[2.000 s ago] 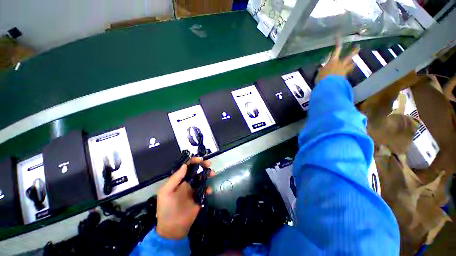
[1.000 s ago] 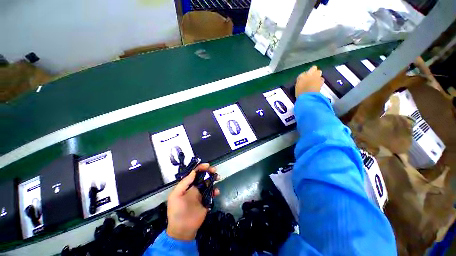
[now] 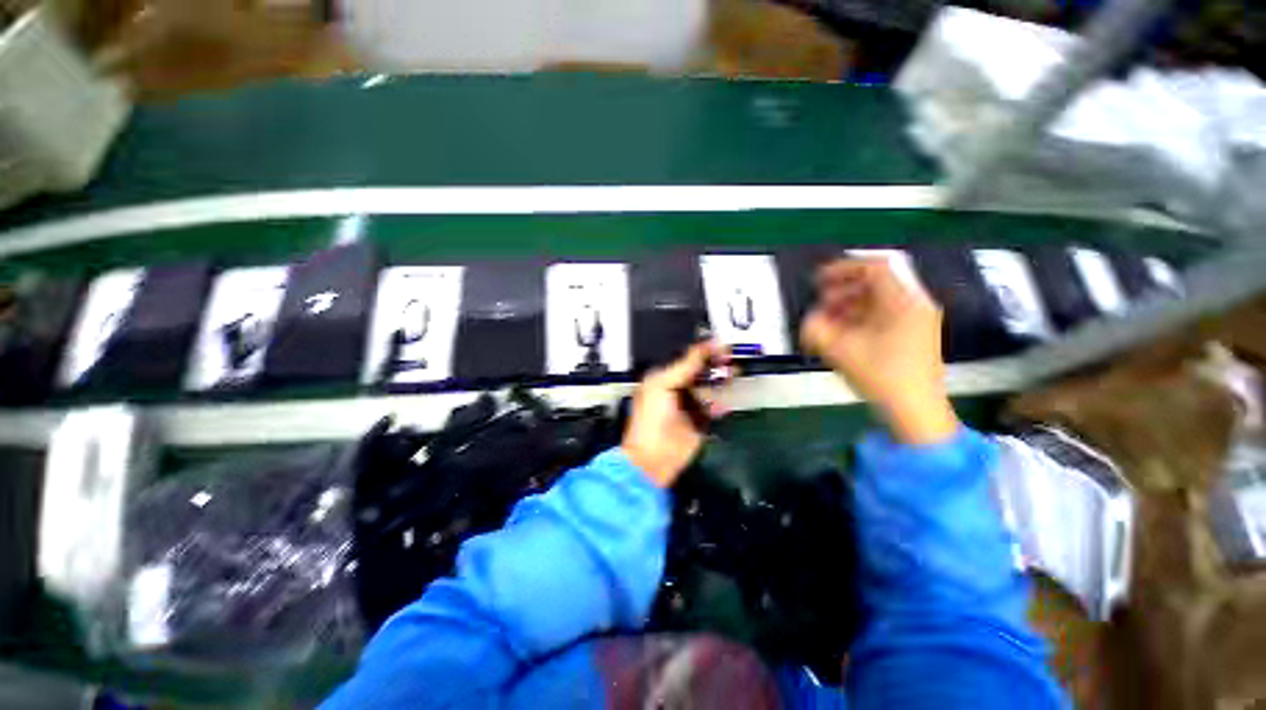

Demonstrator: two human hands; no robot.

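Observation:
My left hand (image 3: 669, 416) is at the belt's near rail, its fingers closed around a small dark piece of charging cable (image 3: 705, 394). My right hand (image 3: 882, 340) is blurred, fingers curled, over a white leaflet in the box row; whether it holds anything cannot be told. Black open gift boxes (image 3: 503, 333) lie in a row on the green conveyor belt (image 3: 555, 132). White user manuals (image 3: 743, 302) show between black panels. Dark cables lie on some manuals left of my left hand. Loose black cables (image 3: 431, 486) are heaped below the rail, partly behind my sleeves.
A clear poly bag with dark contents (image 3: 257, 548) and a white upright carton (image 3: 86, 499) are at left. A fanned stack of manuals (image 3: 1069, 506) is at right, beside brown kraft paper (image 3: 1180, 416). White plastic bags (image 3: 1166, 125) and a grey post are at upper right.
The view has swung left and blurred, bringing the poly bag and white carton into view. My hands are closer together. The right hand's fingers are curled over a different part of the row.

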